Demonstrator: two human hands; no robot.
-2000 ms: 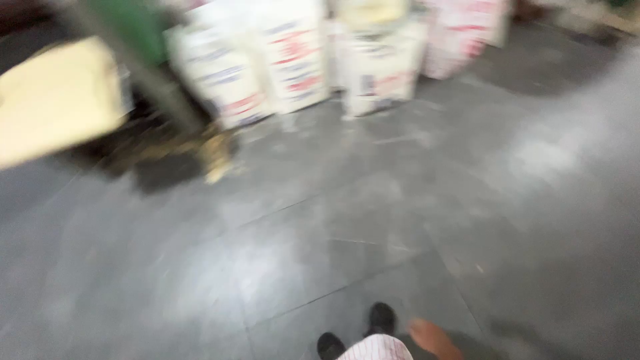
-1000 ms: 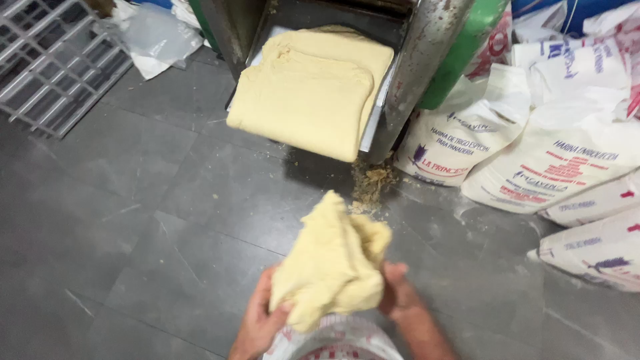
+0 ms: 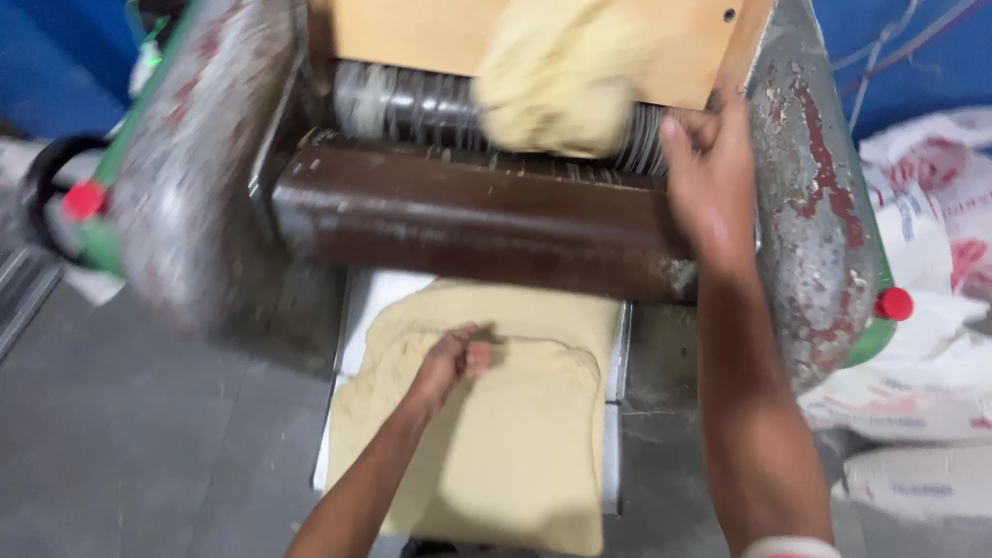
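A lump of pale yellow dough [image 3: 558, 85] rests on the metal roller [image 3: 403, 101] of a dough sheeter, against the wooden board [image 3: 411, 31] behind it. Just right of the lump, by the board's lower corner, is my right hand [image 3: 709, 170], its fingers apart and holding nothing that I can see. Lower down, my left hand [image 3: 453, 360] hovers over or touches a folded sheet of dough [image 3: 511, 449], with its fingers curled; whether it grips any dough is unclear. That sheet lies on the metal tray [image 3: 380, 306] below the machine's brown bar [image 3: 480, 217].
Worn metal side housings [image 3: 194, 155] with red knobs [image 3: 893, 304] flank the rollers. A black handwheel [image 3: 46, 194] sticks out at the left. Printed flour sacks [image 3: 914, 403] lie on the floor at the right, and cables hang by the blue wall.
The dough lump, held between both hands one second ago, now sits on the roller, out of my hands. The view has moved in close over the machine.
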